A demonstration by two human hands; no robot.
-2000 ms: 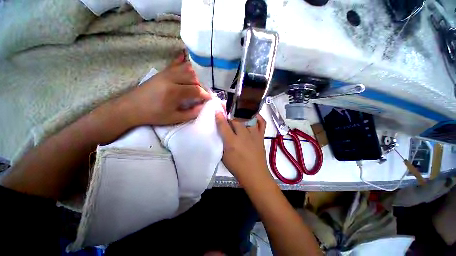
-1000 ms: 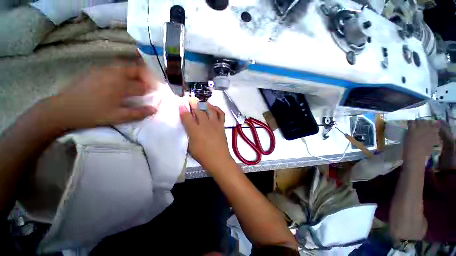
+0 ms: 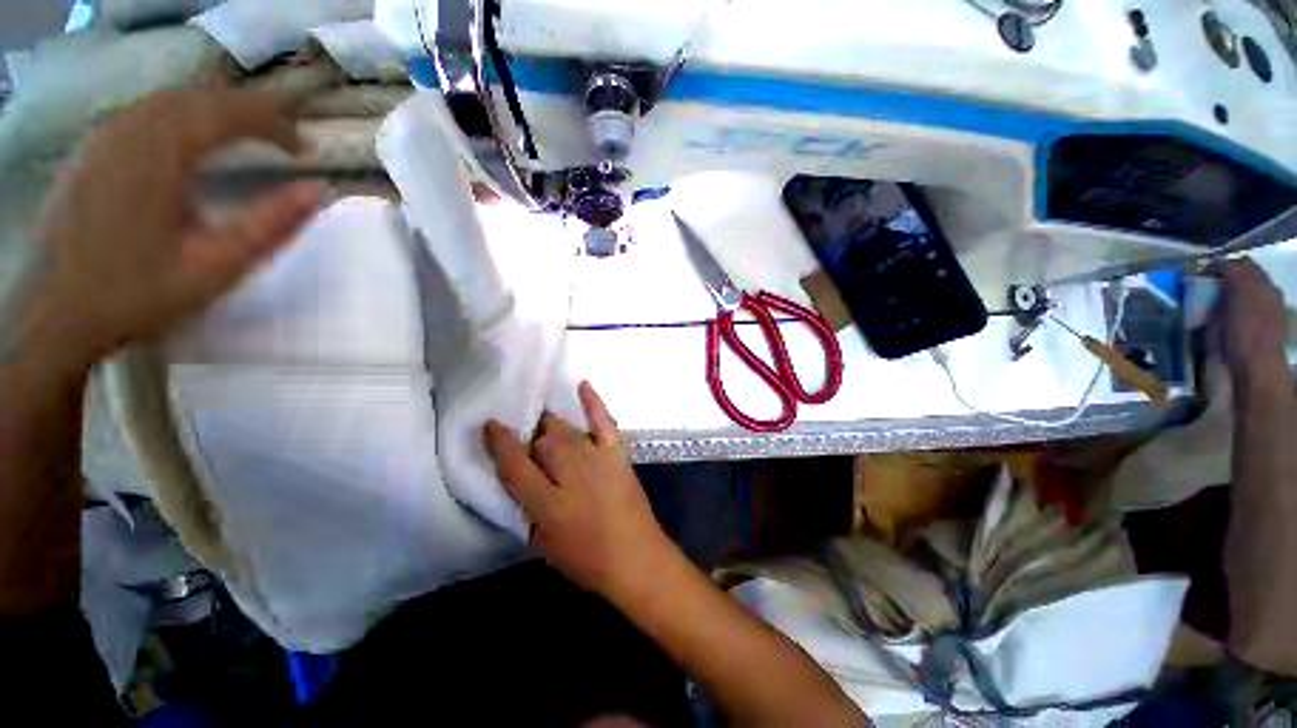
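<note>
A white-backed fabric panel (image 3: 306, 469) with a beige nubby edge hangs over the front of the table at the left. A narrower folded part of it (image 3: 491, 349) runs up to the lit presser foot area (image 3: 598, 199) of the sewing machine (image 3: 854, 114). My right hand (image 3: 576, 491) lies on this folded part near the table edge, fingers slightly spread. My left hand (image 3: 178, 213) is raised over the fabric at the upper left and is blurred. A small dark item seems to lie in its palm, but I cannot make it out clearly.
Red-handled scissors (image 3: 775, 363) lie right of the needle, beside a black smartphone (image 3: 889, 263) with a white cable. A wooden-handled tool (image 3: 1124, 367) lies further right. A tied bundle (image 3: 981, 612) sits below the table edge. Another person's arm (image 3: 1259, 441) is at the right. Beige fabric heaps the upper left.
My left hand has moved away from the needle to the upper left. My right hand has moved down from the presser foot onto the fabric near the table edge. The camera view has shifted.
</note>
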